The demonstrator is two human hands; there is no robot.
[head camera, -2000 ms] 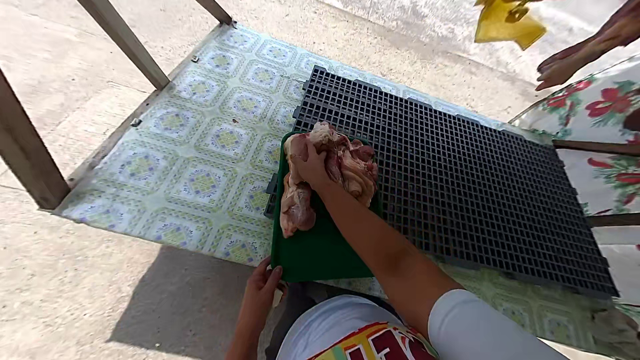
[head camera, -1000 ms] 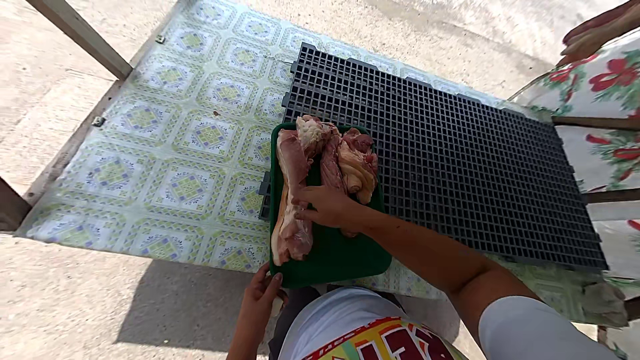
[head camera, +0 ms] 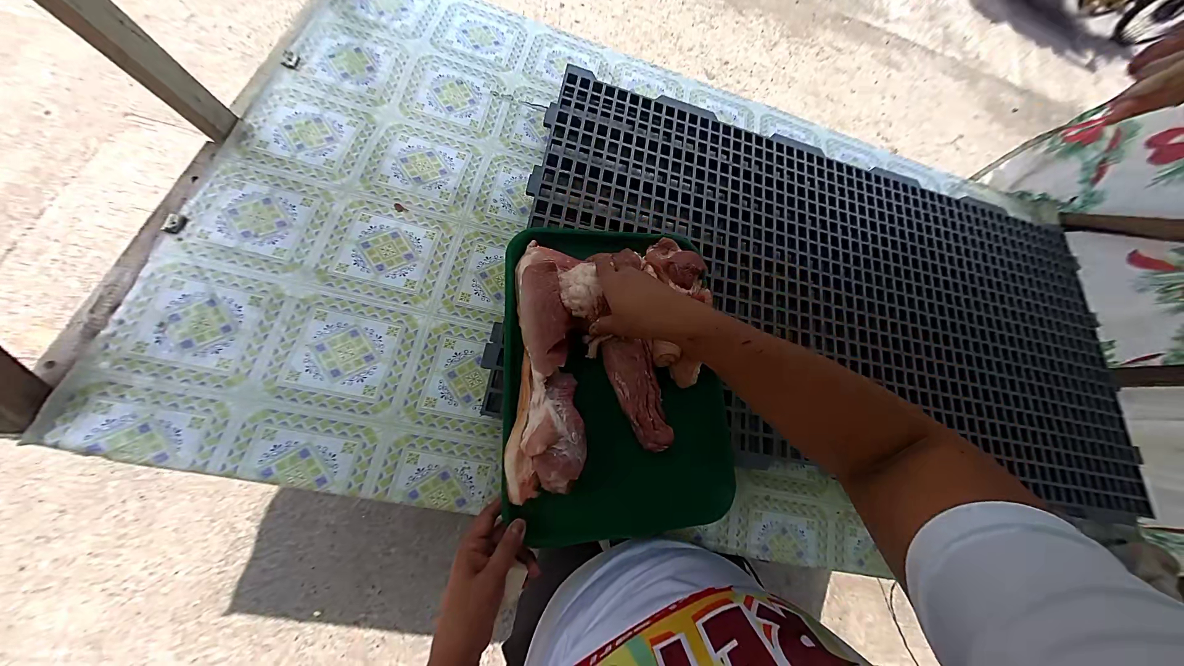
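A green plastic tray [head camera: 638, 499] holds several pieces of raw meat near the table's front edge, partly over the black plastic grate. Along the tray's left side lies a long cut of meat with a fat edge [head camera: 546, 314]. My right hand [head camera: 647, 301] grips meat near the tray's top, its fingertips partly hidden; a dark red strip of meat [head camera: 636, 393] extends below it. More meat [head camera: 677, 264] lies just beyond that hand. My left hand [head camera: 490, 555] holds the tray's lower left corner, thumb on the rim.
The table has a patterned plastic cover [head camera: 342, 351]. A black plastic grate [head camera: 832, 250] spans its middle and right. Wooden posts [head camera: 148, 69] stand at the left. A floral cloth [head camera: 1128, 166] hangs at the right, where another person's hand [head camera: 1152, 83] shows at the edge.
My right hand has moved from the long left cut to the meat at the tray's upper middle. The long cut lies along the left side. My left hand stays at the tray's corner.
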